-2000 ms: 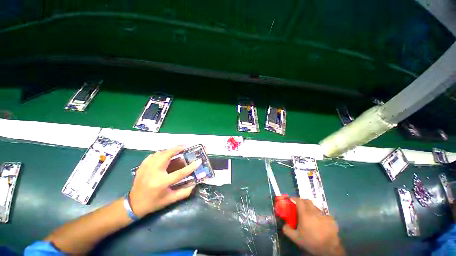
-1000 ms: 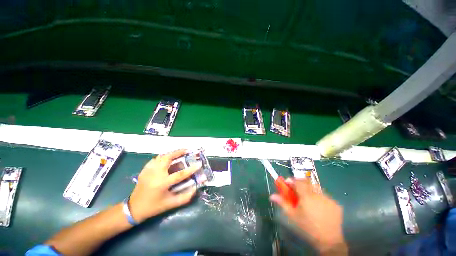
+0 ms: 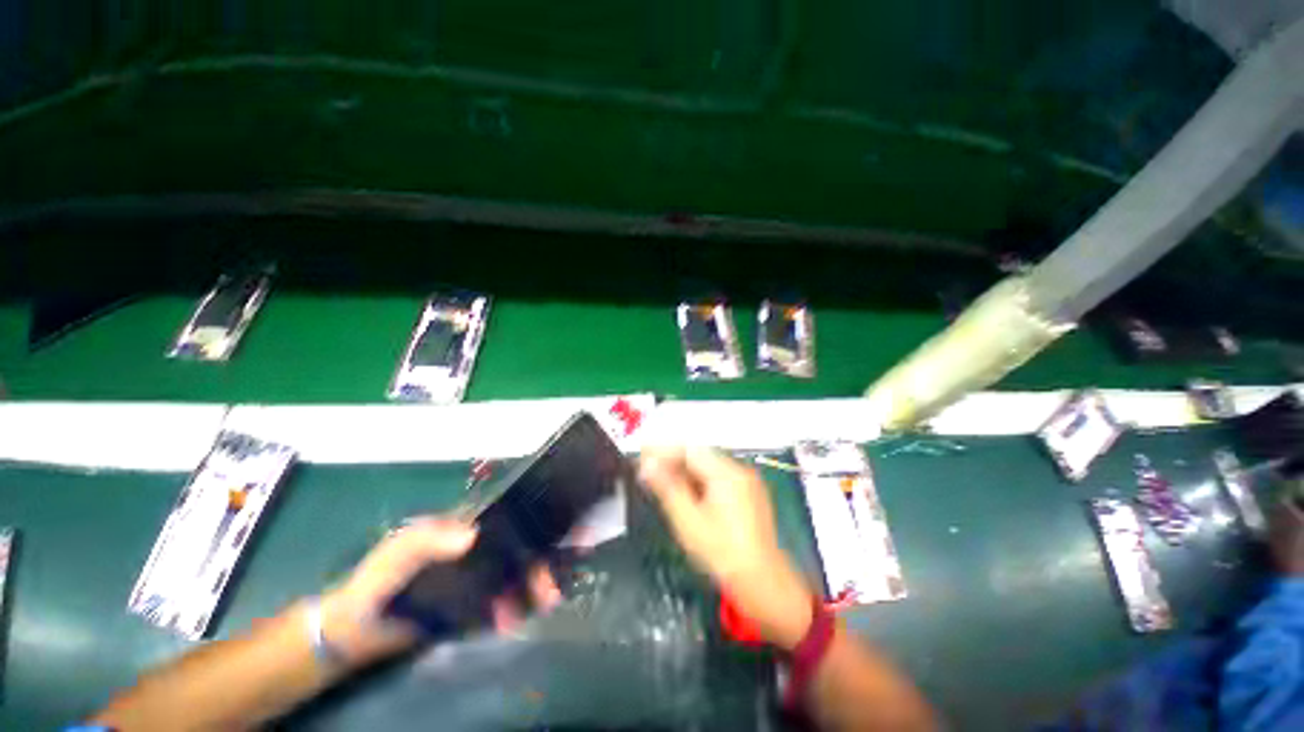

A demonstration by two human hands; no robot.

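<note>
My left hand (image 3: pixel 383 579) grips a phone front housing (image 3: pixel 541 508) by its lower left end, tilted, with its glossy black screen side up. My right hand (image 3: pixel 715 518) is at the phone's upper right corner, blurred, with fingers curled; whether it touches the phone or holds something small cannot be told. A red thing, apparently the air blow gun's grip (image 3: pixel 739 618), shows beside my right wrist, mostly hidden. A small white square (image 3: pixel 598 521) shows partly behind the phone's right edge.
Open housings lie left (image 3: pixel 215 532) and right (image 3: pixel 850 522) on the bench mat. A red heap (image 3: pixel 626 415) sits on the white strip (image 3: pixel 343 432). Partly assembled phones (image 3: pixel 441 348) lie on the belt. A taped post (image 3: pixel 972 350) slants at right. Another person's blue sleeve (image 3: pixel 1266 651) shows lower right.
The phone in my left hand has been turned from its open inside to its black screen side. My right hand has released the air gun's grip and moved left to the phone.
</note>
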